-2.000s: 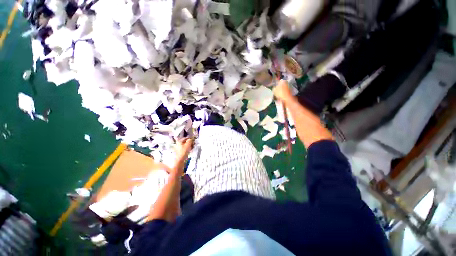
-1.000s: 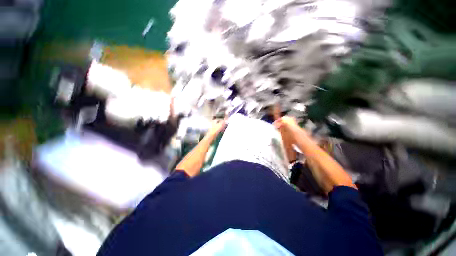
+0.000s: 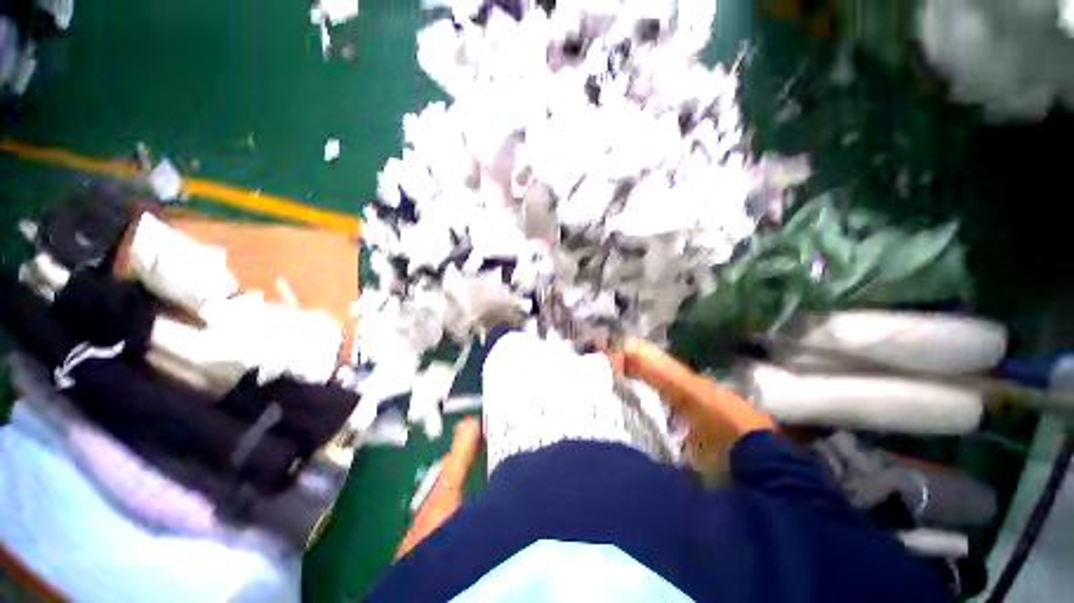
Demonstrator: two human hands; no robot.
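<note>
A large heap of white and grey fabric offcuts [image 3: 589, 177] lies on the green floor in front of me. My right hand [image 3: 622, 357] is low at the heap's near edge, beside my patterned clothing. It is blurred, and whether it holds anything is unclear. My left forearm reaches down on the left of that clothing. My left hand [image 3: 469, 433] is mostly hidden at its side, so its grip cannot be seen. No broom handle is clearly visible.
A tan cardboard sheet [image 3: 283, 259] with white scraps and a black cloth [image 3: 224, 401] lie left. Pale blue and lilac cloth [image 3: 130, 495] is lower left. A crumpled green bundle [image 3: 836, 259] and white rolls [image 3: 872, 398] are right.
The view has turned, bringing the green bundle and white rolls into sight at right. The reddish stick earlier in my right hand no longer shows clearly. My right hand has moved down close to my body.
</note>
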